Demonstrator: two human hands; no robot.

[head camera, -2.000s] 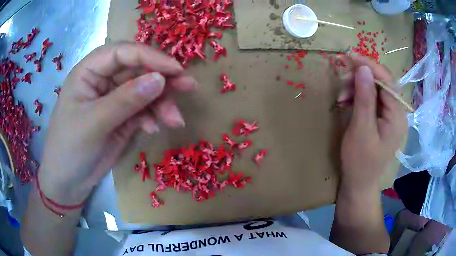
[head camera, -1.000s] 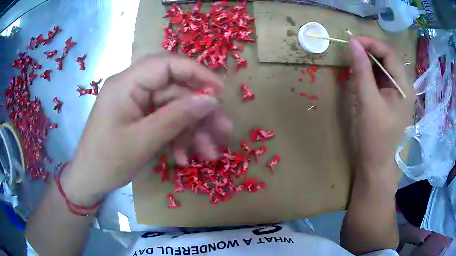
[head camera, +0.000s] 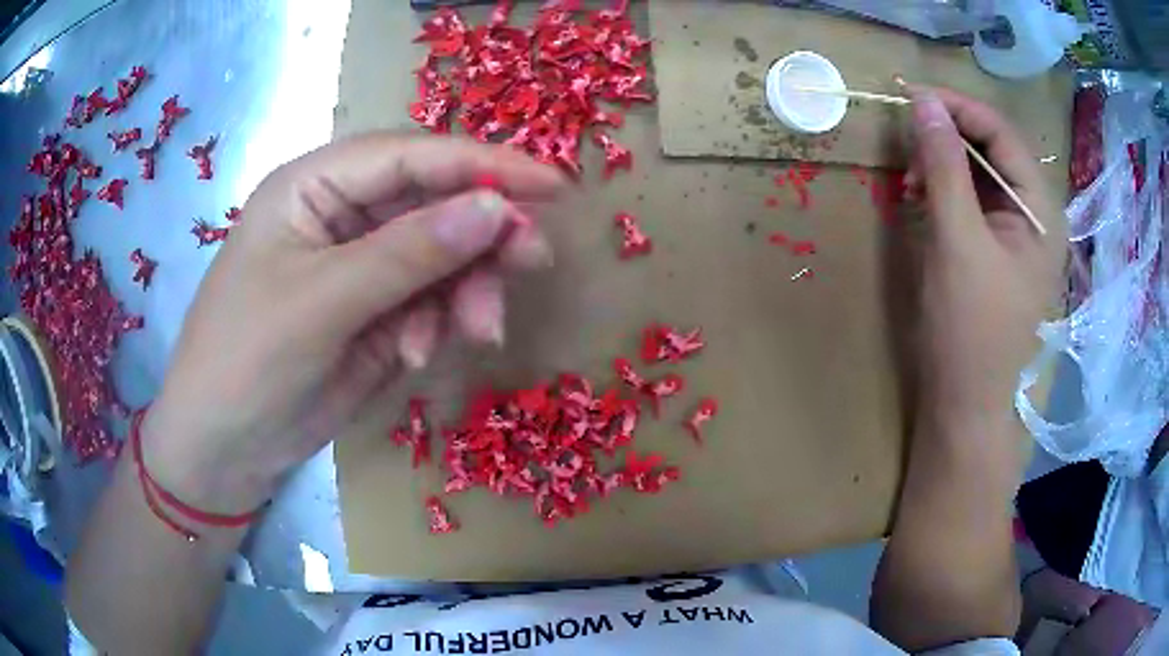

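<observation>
My left hand (head camera: 346, 269) is raised over the board's left side and pinches a small red piece (head camera: 518, 219) between thumb and index finger; the fingers mostly hide it. My right hand (head camera: 981, 218) holds a thin pale stick (head camera: 1009, 190) that slants down to the right. Its fingertips also meet the outer end of a second stick (head camera: 878, 96), whose other end lies in a white round cap (head camera: 806, 91). Red figure pieces lie in an upper pile (head camera: 532, 77) and a lower pile (head camera: 545, 442). One single piece (head camera: 631, 236) lies between them.
The brown cardboard board (head camera: 769, 423) bears a smaller cardboard piece (head camera: 699, 109) with dark spots. Tiny red bits (head camera: 801, 183) lie below it. More red pieces (head camera: 77, 333) lie on the shiny tabletop at left. Clear plastic bags (head camera: 1109, 282) are at right.
My right hand has moved up to the stick in the cap. My left hand, with no piece visible at first, now pinches a red piece. The whole view has shifted slightly.
</observation>
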